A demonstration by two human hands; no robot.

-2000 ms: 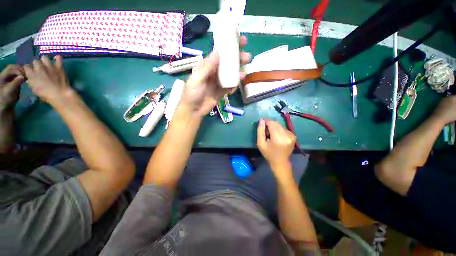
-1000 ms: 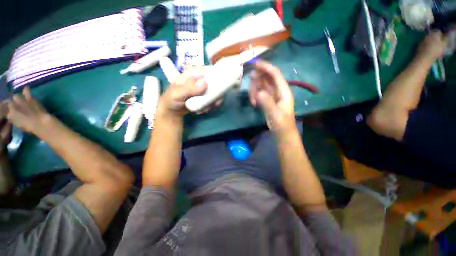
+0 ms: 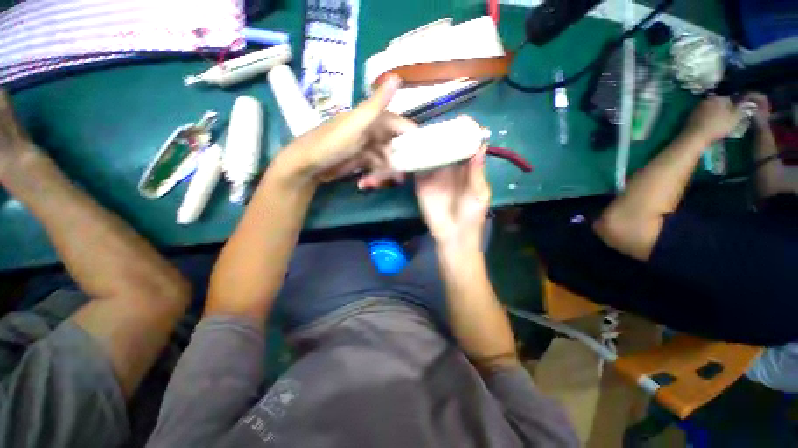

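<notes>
A white rounded handheld unit (image 3: 439, 144) is held above the green bench, with a small tip at its right end. My right hand (image 3: 453, 197) grips it from below and behind, and its fingers are partly hidden by the unit. My left hand (image 3: 341, 147) is at the unit's left end with thumb raised and fingers spread; whether its fingertips touch the unit is hard to tell. An open half-shell with a green board (image 3: 178, 157) and white units (image 3: 243, 140) lie on the bench to the left.
A white holder with brown band (image 3: 437, 70) stands behind my hands. A red handle (image 3: 509, 157) shows right of them. A marked strip (image 3: 330, 52) and a pink-white checked stack (image 3: 122, 31) lie at the back left. People's arms are at both sides. A dark cylinder hangs above.
The unit was upright in my left hand, then lowered and tilted; now it is nearly level in my right hand. My left hand has opened. The view has shifted.
</notes>
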